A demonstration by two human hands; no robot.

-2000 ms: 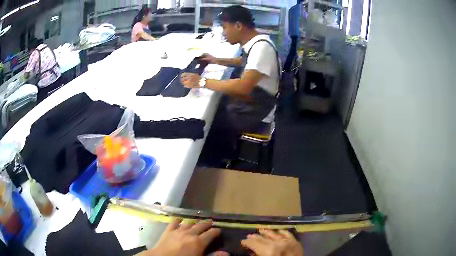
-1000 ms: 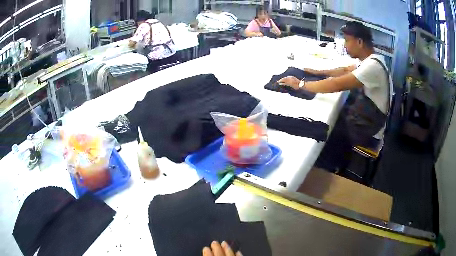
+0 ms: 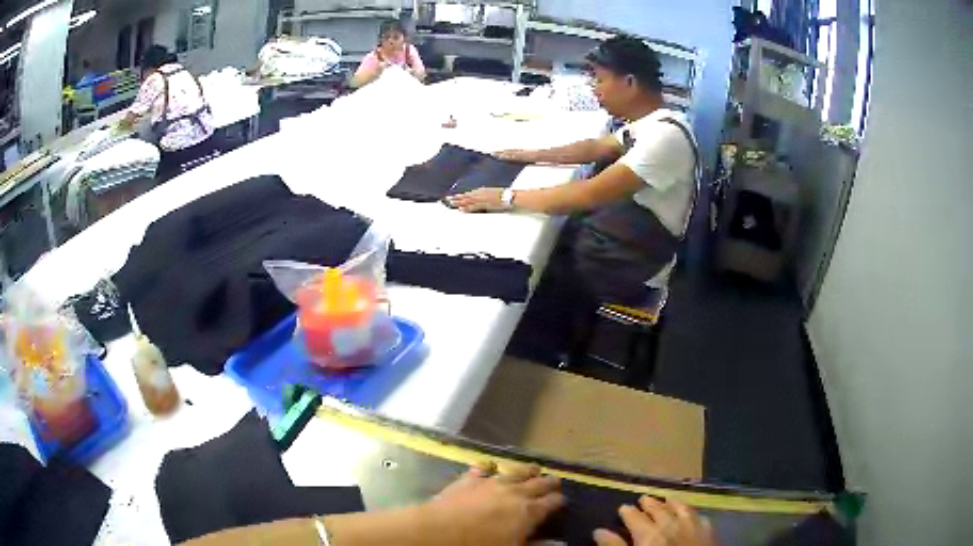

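Observation:
A black fabric panel (image 3: 589,506) lies on the silver metal bed (image 3: 393,477) against the yellow guide strip (image 3: 427,440). My left hand (image 3: 496,506) lies on the panel's left part and holds it down, fingertips at the strip. My right hand (image 3: 664,525) holds the panel's right part, cut off by the lower edge. The panel's lower part is out of view or hidden. The long clamp bar (image 3: 747,492) runs beyond the strip between green end brackets. A small stack of black panels (image 3: 226,480) lies left of the bed.
Blue trays (image 3: 261,368) hold bagged red-orange containers; a squeeze bottle (image 3: 155,379) stands between them. A black fabric pile (image 3: 224,267) lies mid-table. A seated person (image 3: 640,160) handles black cloth across the table. A brown board (image 3: 597,416) is beyond the bar. Black cloth (image 3: 806,531) lies right.
The view has turned right, back toward the bar. One second ago one hand showed at the small panel stack; now both hands are on a black panel at the yellow strip.

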